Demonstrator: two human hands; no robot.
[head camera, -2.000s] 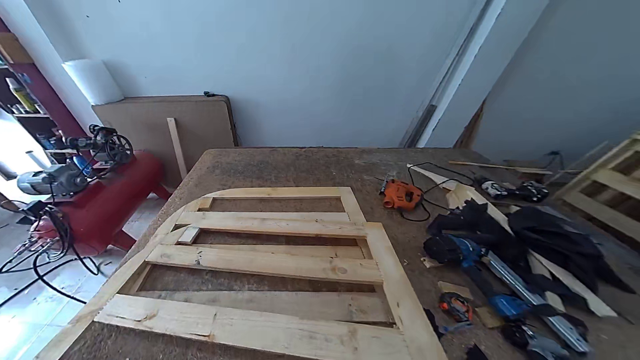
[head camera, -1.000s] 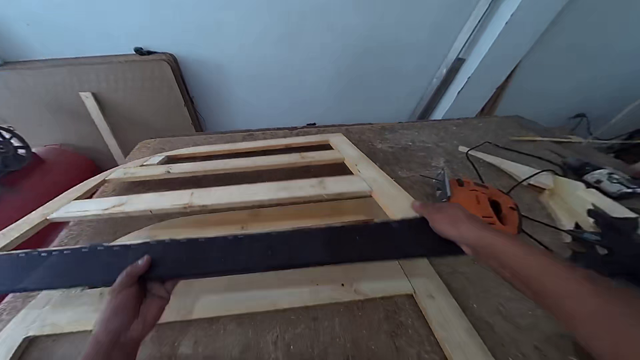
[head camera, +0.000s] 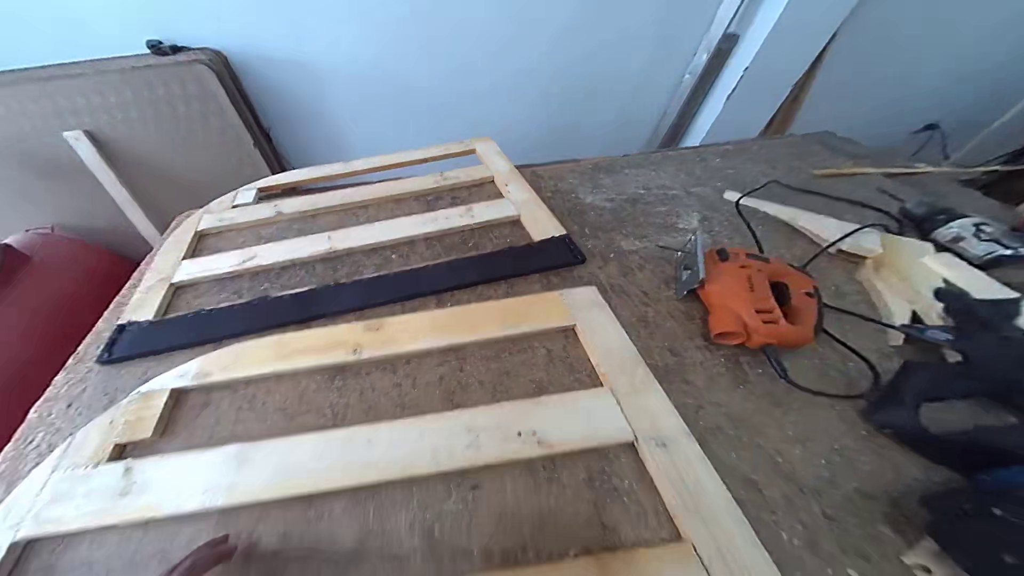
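Observation:
At the bottom edge, left of centre, only some blurred fingers of my left hand (head camera: 204, 556) show, over the near wooden frame; whether they hold anything is hidden. My right hand is out of view. A long, flat board covered in black material (head camera: 344, 296) lies along the near end of the far slatted wooden frame (head camera: 344, 240), touched by no hand. The near slatted wooden frame (head camera: 336, 452), with a curved left corner, lies in front of it on the brown worktable (head camera: 640, 188).
An orange jigsaw (head camera: 760, 300) with a black cord lies right of the frames. Beyond it are wood offcuts (head camera: 808, 224), a power tool (head camera: 968, 232) and black cloth (head camera: 960, 384). A red tank (head camera: 60, 312) stands left of the table, near a leaning brown panel (head camera: 136, 120).
The black-covered board, held in both my hands a second ago, now lies on the far frame, let go. My right hand has left the view; my left is at the bottom edge.

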